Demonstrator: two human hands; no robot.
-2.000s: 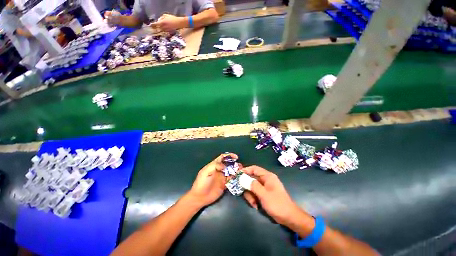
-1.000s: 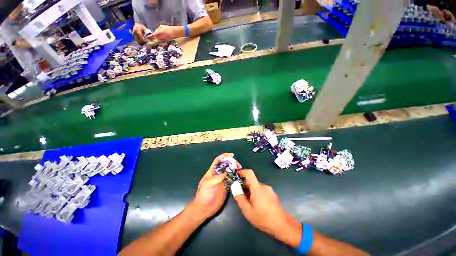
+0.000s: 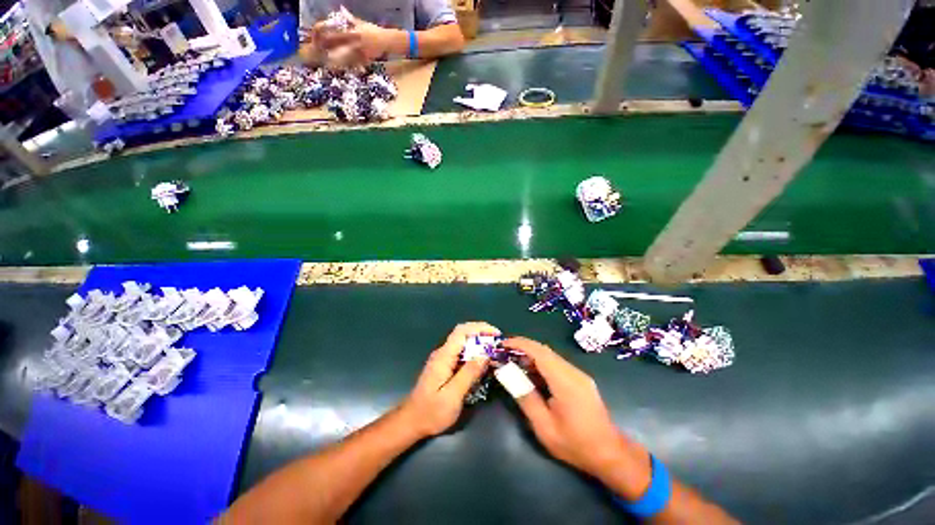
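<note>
My left hand (image 3: pixel 445 381) and my right hand (image 3: pixel 559 398) meet over the dark green bench and hold one wired board assembly (image 3: pixel 480 352) between their fingertips. White parts and dark wires show at its top, and a bit of green board shows below. The fingers hide much of it. A white wrap sits on a right-hand fingertip, and a blue wristband (image 3: pixel 650 486) is on my right wrist. A loose pile of wired board assemblies (image 3: pixel 672 341) lies to the right of my hands.
Whitish plastic housings (image 3: pixel 131 344) stand in rows on a blue sheet (image 3: pixel 205 431) at left. A green belt (image 3: pixel 328 195) carries several units. A slanting post (image 3: pixel 738 154) rises at right. A white stick (image 3: pixel 648 297) lies behind the pile. A person (image 3: pixel 374 36) works opposite.
The units on the belt have moved left. My hands have turned the assembly, so less green board shows than two seconds ago. The person opposite has raised their hands.
</note>
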